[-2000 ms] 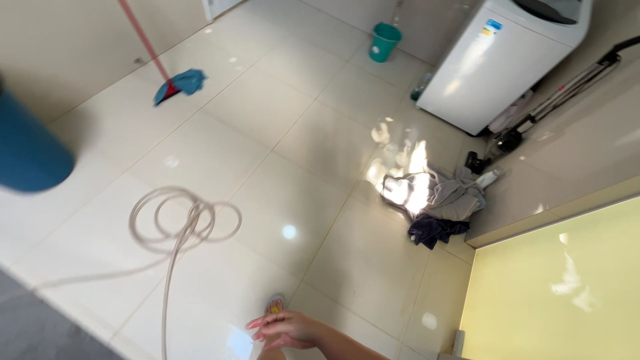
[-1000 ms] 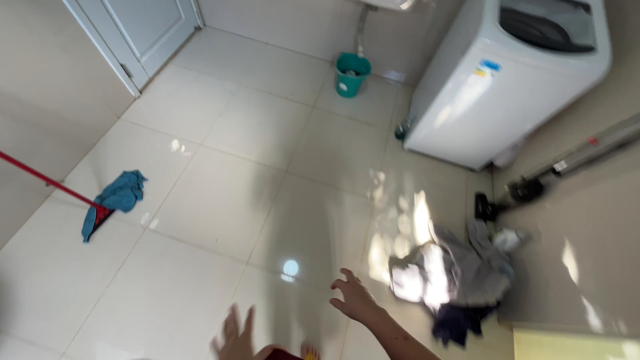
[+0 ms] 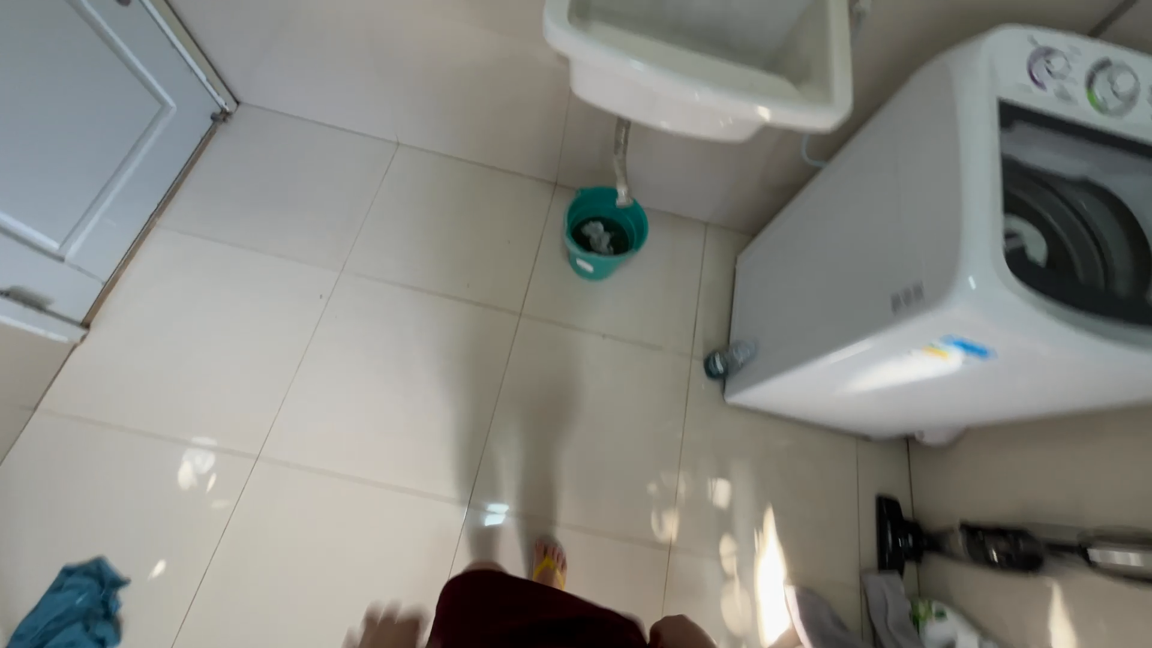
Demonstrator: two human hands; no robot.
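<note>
My left hand [image 3: 389, 626], blurred, shows at the bottom edge, left of the dark red clothing [image 3: 531, 616], with nothing seen in it. Only a small part of my right hand [image 3: 681, 633] appears at the bottom edge, right of that clothing; its fingers are mostly hidden. A foot in a yellow flip-flop [image 3: 549, 565] is on the tiles. Ahead, a teal bucket [image 3: 594, 265] with dark water and something pale in it stands under the drain hose [image 3: 622, 162] of a white laundry sink [image 3: 666, 94].
At right is a white top-loading washing machine [image 3: 837, 261] with a plastic bottle [image 3: 731, 358] beside its base. A stick vacuum cleaner [image 3: 999, 546] and grey cloth [image 3: 823, 621] lie lower right. A blue cloth [image 3: 72, 607] is at lower left, a white door [image 3: 72, 117] at upper left.
The view has shifted forward, toward the sink and bucket. Both hands, in fuller view one second ago, are now at the bottom edge. The coiled hose from two seconds ago is out of view.
</note>
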